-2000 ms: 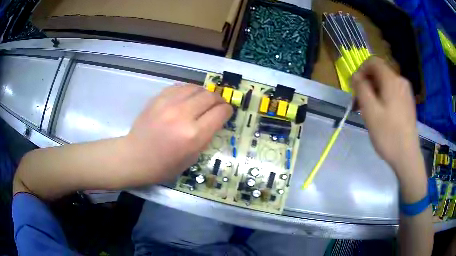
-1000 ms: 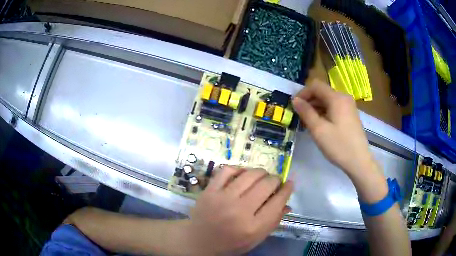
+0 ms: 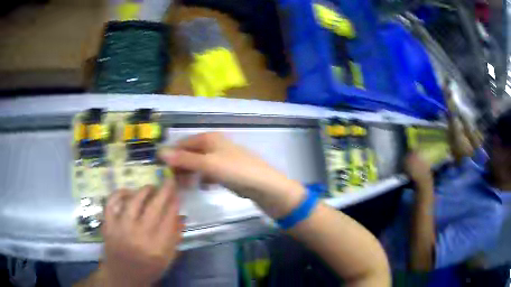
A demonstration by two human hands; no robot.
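Note:
The cream circuit board panel (image 3: 115, 174) lies on the pale surface between the rails at left, with yellow parts, dark cylinders and small round cans fitted. My left hand (image 3: 140, 227) lies over its lower right part, fingers pointing up. My right hand (image 3: 210, 162) is at its right edge, fingertips close together beside the dark cylinder. A bit of a yellow-ended strip (image 3: 167, 172) shows at that edge between my hands. Blur and my fingers hide whether either hand grips it.
Behind the far rail (image 3: 224, 105) are a black tray of dark-green parts (image 3: 133, 59), a pile of yellow-ended strips (image 3: 215, 70) and a blue crate (image 3: 314, 73). Another panel (image 3: 350, 157) lies further right. Another person's arm (image 3: 423, 218) reaches a yellowish panel (image 3: 428, 144) at far right.
The view has swung right, so the panel appears further left and another worker shows. Earlier my right hand was at the strips; it then moved to the board's right edge. My left hand moved down the board.

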